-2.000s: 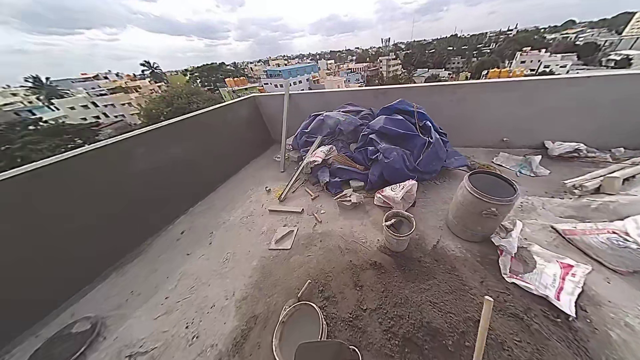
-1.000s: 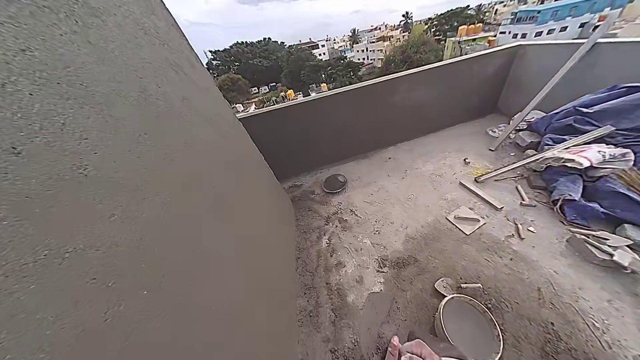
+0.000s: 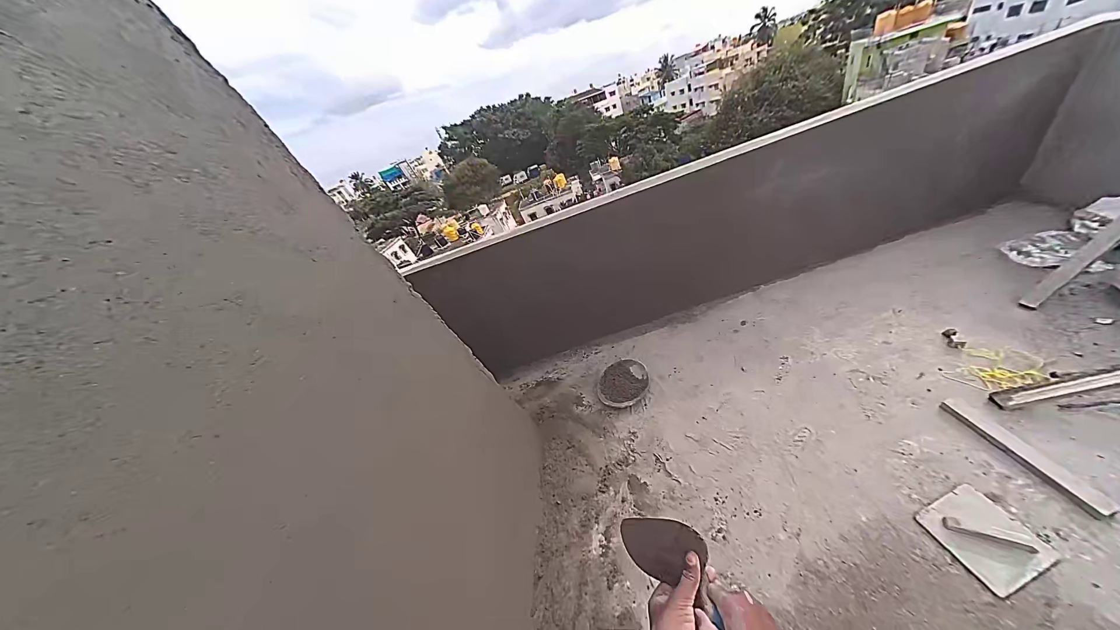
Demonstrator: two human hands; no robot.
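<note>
A pointed masonry trowel is at the bottom centre, its dark blade directed up and left. My left hand is on the trowel where blade and handle meet, one digit lying along the blade. Close beside it on the right, my right hand is around the handle, of which a bit of blue shows. The frame edge cuts off both hands. Left of them rises a wall with grey plaster. A round pan of dark mortar sits on the floor near the wall's far corner.
A flat plastering float lies handle up on the concrete floor at right. Near it are a straight bar, tangled yellow string and a longer bar. A low parapet bounds the roof, with trees and buildings beyond.
The view has swung left from the blue tarpaulin and buckets to the plastered wall. One second ago part of a hand showed beside a bucket; now both hands and the trowel are in view.
</note>
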